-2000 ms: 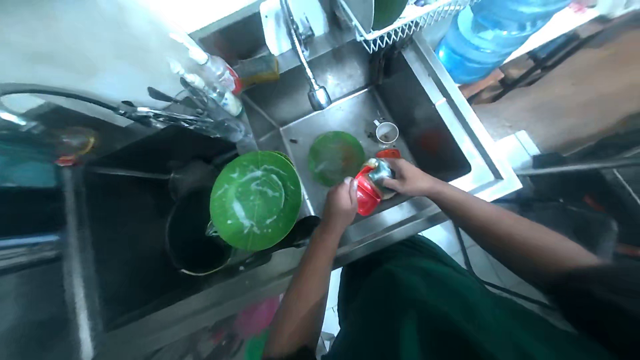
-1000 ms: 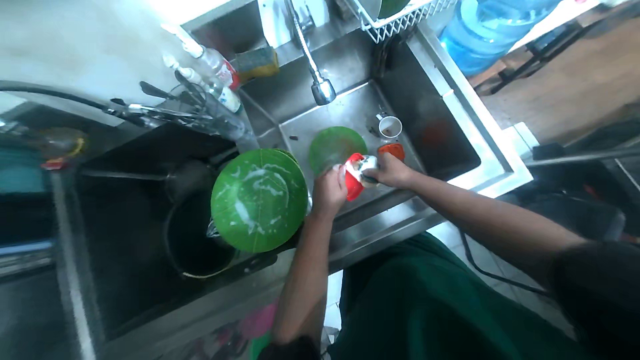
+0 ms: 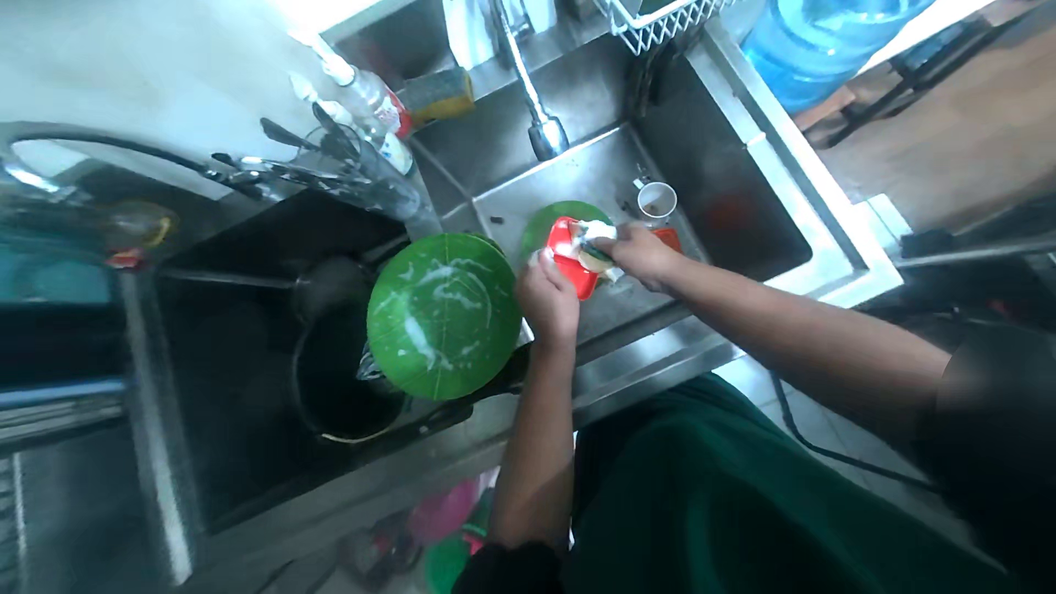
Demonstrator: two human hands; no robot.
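Note:
Over the right basin, my left hand point(image 3: 548, 295) grips a small red plastic dish point(image 3: 577, 276) by its near left edge. My right hand point(image 3: 648, 256) presses a sponge point(image 3: 596, 257) with white foam against the inside of the dish. Under and behind them, a green plate point(image 3: 554, 216) lies on the basin floor. A white cup point(image 3: 657, 200) stands beyond my right hand, and another red item point(image 3: 668, 239) lies beside it, partly hidden. Left of my left hand, a foamy green plate point(image 3: 444, 317) rests at the divider between the basins.
The faucet point(image 3: 548, 136) hangs over the right basin. A dark pot point(image 3: 342, 388) is in the left basin. Bottles point(image 3: 371, 103), a utensil holder point(image 3: 392, 186) and a yellow-edged sponge point(image 3: 441, 97) stand behind. A white dish rack point(image 3: 672, 21) and a blue water jug point(image 3: 813, 49) are at the back right.
Both hands have shifted slightly left with the red dish since the first frame. The dish now faces up more openly under the sponge.

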